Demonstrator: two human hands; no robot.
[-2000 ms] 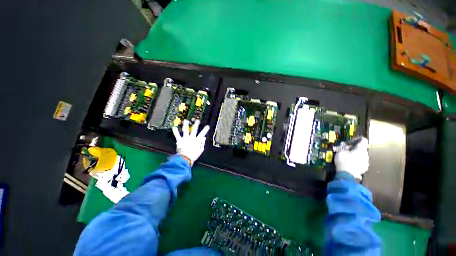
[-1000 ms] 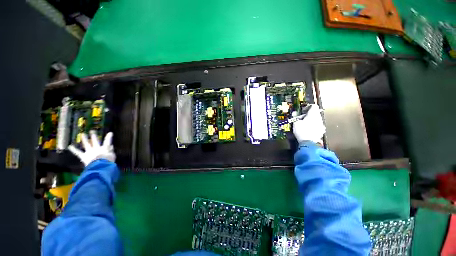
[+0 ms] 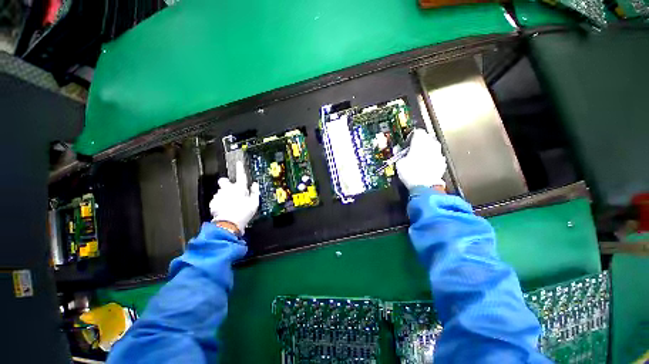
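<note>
Two circuit boards sit component side up in a flat black carrier [image 3: 285,233] between the rails. My gloved left hand [image 3: 235,201] rests at the heatsink edge of the left board [image 3: 279,170], index finger extended along the grey heatsink; it grips nothing visible. My gloved right hand [image 3: 421,161] is closed around slim tweezers [image 3: 393,159], whose tip points down over the lower part of the right board [image 3: 381,142]. That board's heatsink [image 3: 344,155] looks bright white. Whether the tip touches a part cannot be told.
Another seated board [image 3: 84,229] is at the far left, past a bare metal plate [image 3: 158,206]. A second metal plate [image 3: 471,124] lies right of the carrier. Green boards [image 3: 329,330] lie on the near mat [image 3: 356,264]. A yellow pot [image 3: 108,324] stands lower left.
A second carrier with boards has moved left, away from this one, opening a gap. My left hand has shifted from those boards to the left board here. My right hand stays at the right board.
</note>
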